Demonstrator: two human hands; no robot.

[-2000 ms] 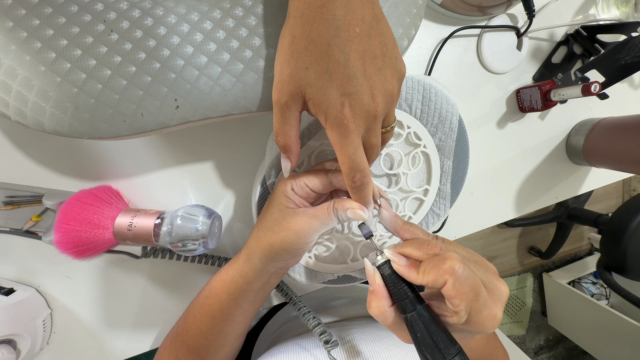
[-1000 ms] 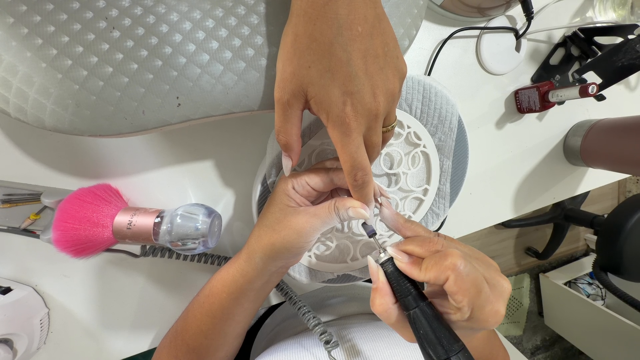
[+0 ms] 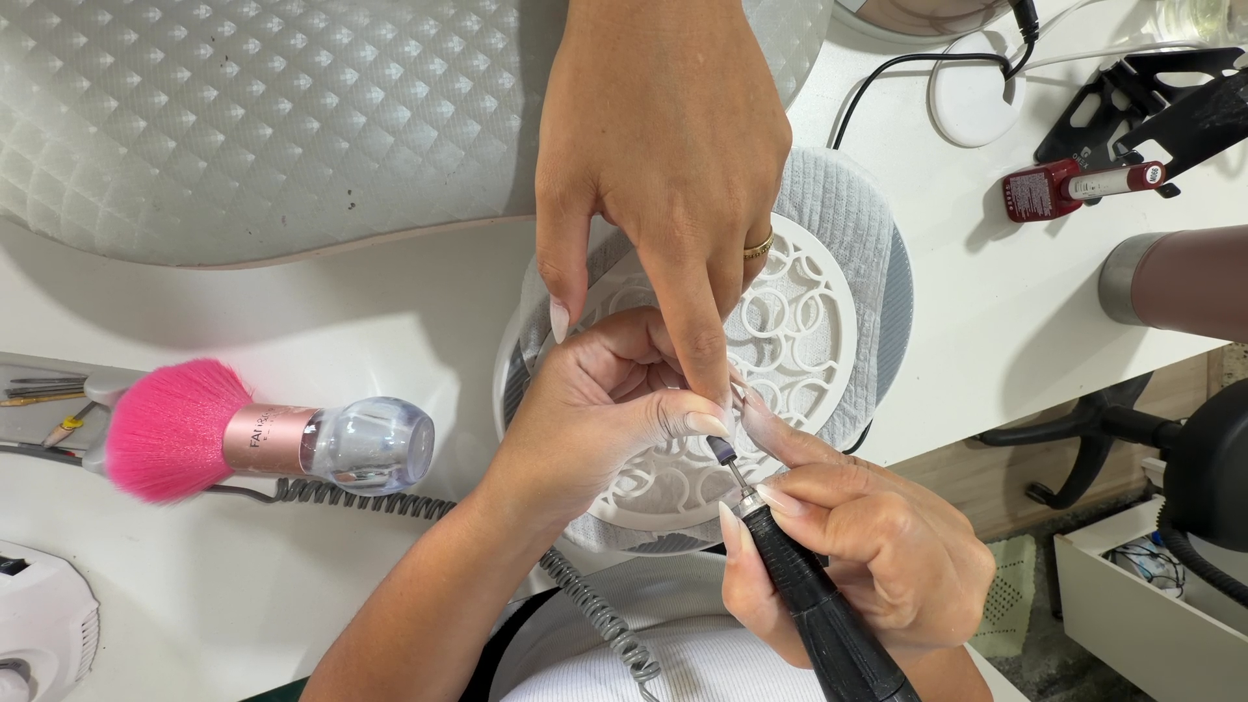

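My left hand [image 3: 604, 400] pinches the tip of one finger of another person's hand [image 3: 673, 166], which reaches in from the top and wears a gold ring. My right hand [image 3: 868, 546] grips a black electric nail drill handpiece [image 3: 819, 609] near its front. The drill's dark sanding bit [image 3: 721, 449] is close beside the held fingertip; whether it touches the nail cannot be told. Under the hands lies a round nail dust collector with a white openwork grille [image 3: 838, 341] and a grey cloth-like cover around it. A coiled grey cord [image 3: 600, 604] runs below my left wrist.
A pink dust brush [image 3: 268, 439] lies at left, near a tray of tools [image 3: 49, 390] and a white machine [image 3: 44, 624]. A quilted silver hand rest [image 3: 292, 127] spans the upper left. At right are a red nail polish bottle [image 3: 1043, 191], a black stand [image 3: 1141, 117] and a tumbler [image 3: 1180, 283].
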